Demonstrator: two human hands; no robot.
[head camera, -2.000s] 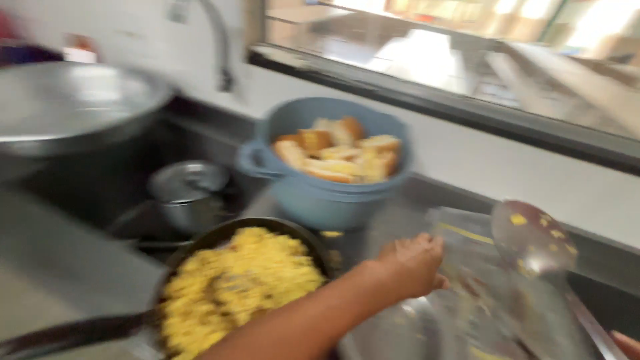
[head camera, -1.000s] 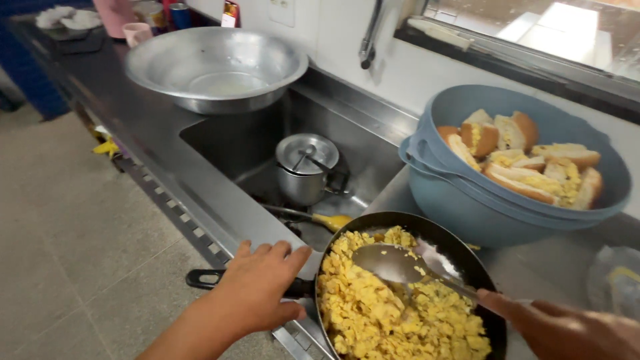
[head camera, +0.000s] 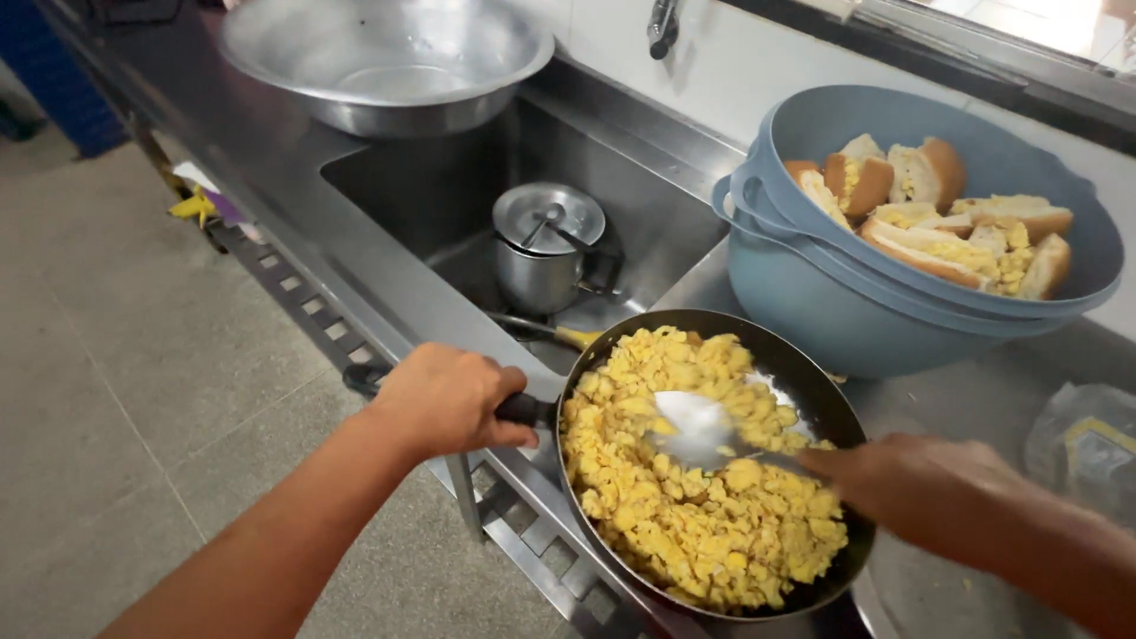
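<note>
My left hand is closed around the black handle of a frying pan, which sits at the counter's front edge beside the sink. Scrambled eggs fill most of the pan. My right hand, somewhat blurred, grips the handle of a large metal spoon; its bowl lies in the eggs near the middle. Behind the pan stands a blue plastic bowl with a side handle, holding several pieces of bread filled with egg.
A steel sink holds a metal pot with a lid and spoon on top. A wide aluminium basin stands beyond it. A clear plastic bag lies at the right. Under the counter runs a slatted metal shelf.
My left hand, open above the pan's handle one second ago, has closed around it. The spoon has moved within the eggs. The view has swung left from the window side since two seconds ago.
</note>
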